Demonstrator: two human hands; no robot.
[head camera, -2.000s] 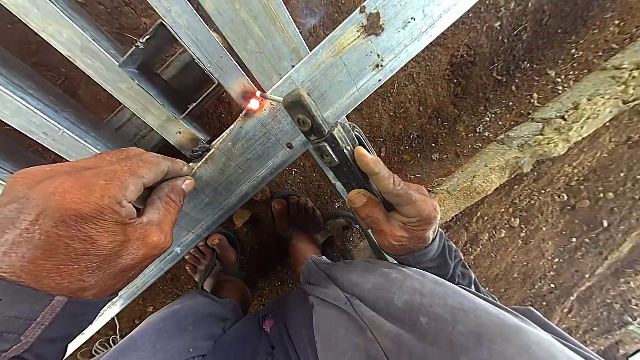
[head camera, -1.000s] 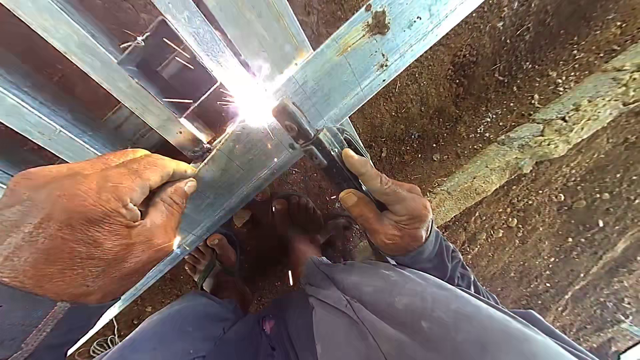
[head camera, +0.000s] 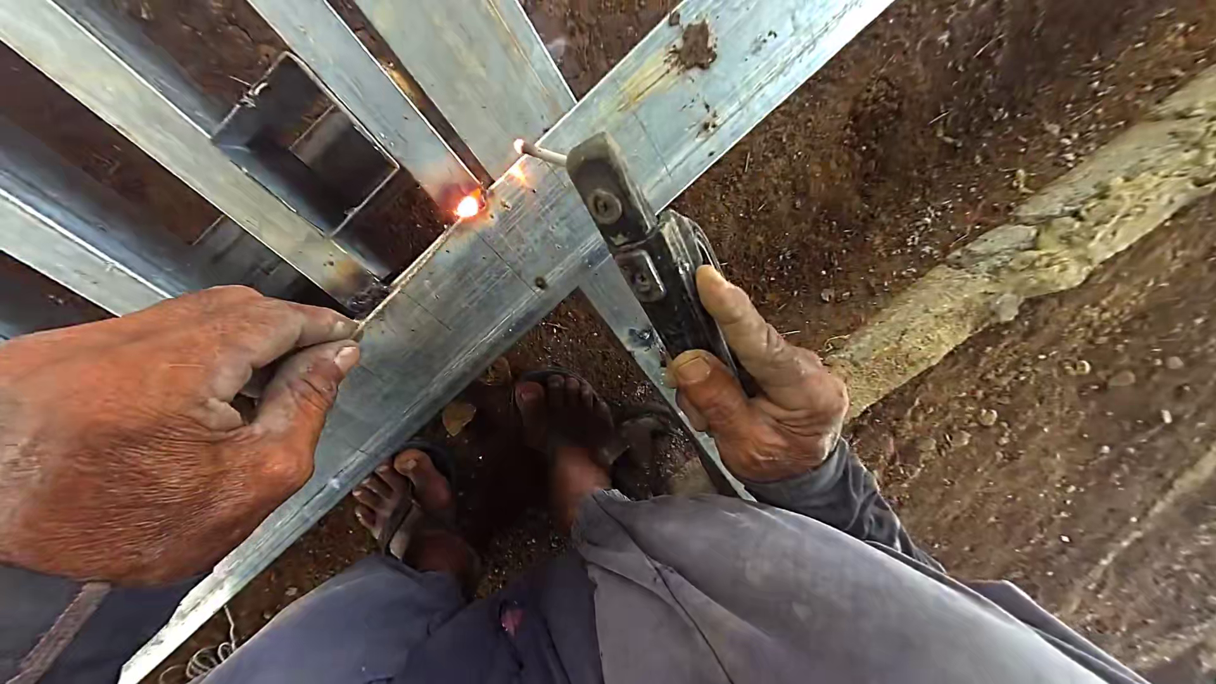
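My right hand (head camera: 760, 389) grips a black welding electrode holder (head camera: 646, 256). A short, thin welding electrode (head camera: 546, 153) sticks out of its head, its tip glowing over the edge of a wide galvanized steel tube (head camera: 456, 294). Left of that tip, an orange-hot weld spot (head camera: 467, 205) glows where a narrower steel bar (head camera: 366, 90) meets the tube. My left hand (head camera: 190, 427) pinches a thin rod (head camera: 404, 283) between thumb and forefinger; it lies along the seam at the tube's edge, its far end hard to make out.
More steel bars (head camera: 180, 142) run to the upper left, with an open rectangular metal piece (head camera: 304, 142) between them. A raised concrete strip (head camera: 1007, 256) crosses the soil at right. My feet in sandals (head camera: 565, 418) stand below the wide tube. Thin wire (head camera: 214, 655) lies at lower left.
The bright arc and sparks of one second ago have died down to a glowing spot. The electrode tip now sits apart from the weld, to its upper right. My left hand has stayed in place.
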